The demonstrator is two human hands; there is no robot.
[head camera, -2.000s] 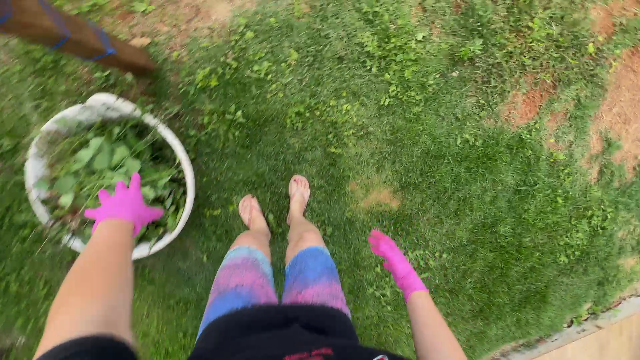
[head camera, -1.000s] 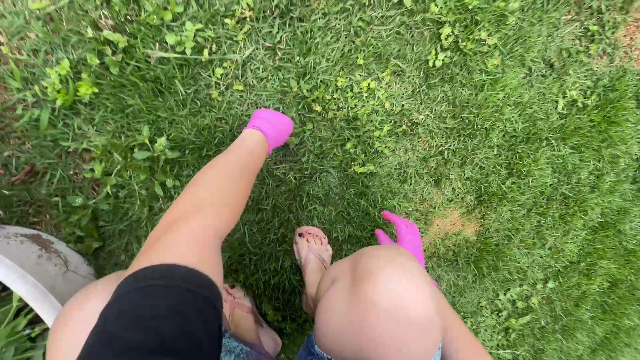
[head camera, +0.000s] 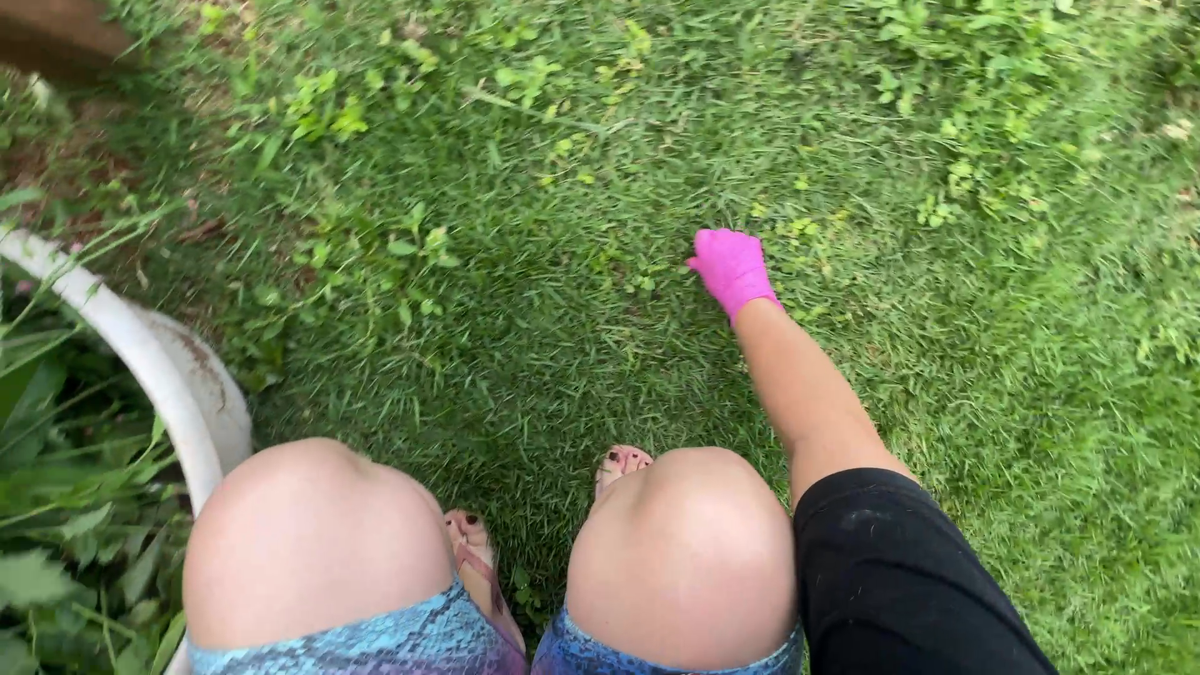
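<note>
My right hand (head camera: 731,269), in a pink glove, is down at the grass (head camera: 562,347) among small leafy weeds (head camera: 806,230). Its fingers are curled and face away from the camera, so what lies within them is hidden. My left hand is out of view. At the left edge stands a white tub (head camera: 155,352) with cut or pulled green plants (head camera: 66,525) inside, some hanging over its rim.
My bent knees fill the lower middle, with my feet in flip-flops (head camera: 478,558) on the grass between them. A brown wooden post (head camera: 66,37) stands at the top left corner. More weeds (head camera: 328,103) grow in the lawn ahead.
The left hand, over the grass one second ago, has gone out of view. The right hand has reached forward from beside my knee. I have gone from standing to a crouch since two seconds ago.
</note>
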